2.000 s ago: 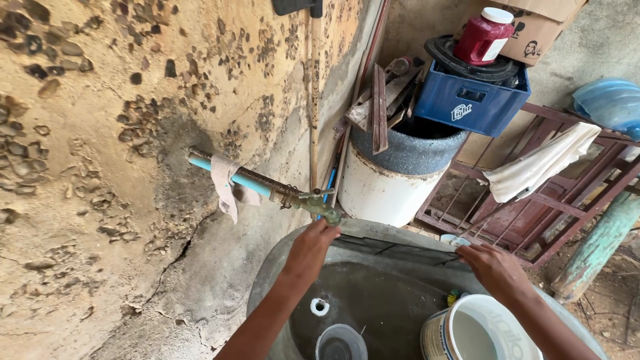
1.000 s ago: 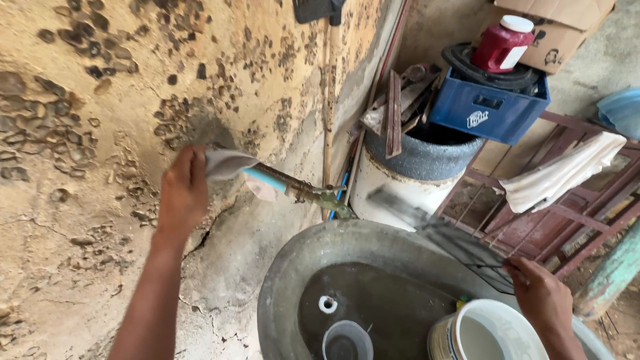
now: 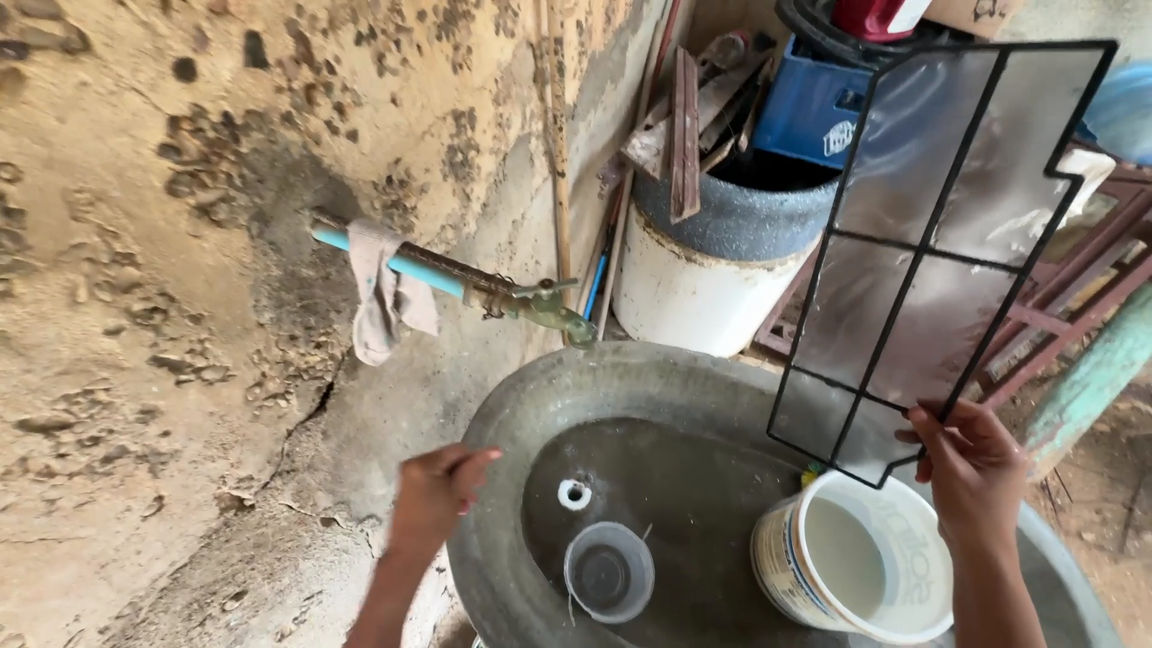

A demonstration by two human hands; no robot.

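Observation:
My right hand [image 3: 972, 459] grips the lower corner of a black-framed translucent panel [image 3: 967, 315], held up over the right part of a grey basin [image 3: 504, 396]. Near the basin's left rim is my left hand [image 3: 441, 495], its fingers curled; nothing shows in it. A white bucket [image 3: 783, 558] of cloudy liquid and a small clear plastic container [image 3: 609, 571] stand in the basin, beside a white ring-shaped piece [image 3: 574, 494]. A beige cloth [image 3: 373, 288] hangs over the pipe behind the brass tap [image 3: 549, 310].
A rough wall [image 3: 225, 360] bounds the left. Beyond the basin stands a white and grey drum [image 3: 720, 279] with wood scraps [image 3: 686, 135], beside a blue crate [image 3: 805, 99]. At the right are a reddish metal frame [image 3: 1071, 315] and a green pole [image 3: 1093, 387].
My right hand has raised the panel from low over the basin to upright. My left hand was at a cloth by the pipe one second ago and has come down to the basin's left side.

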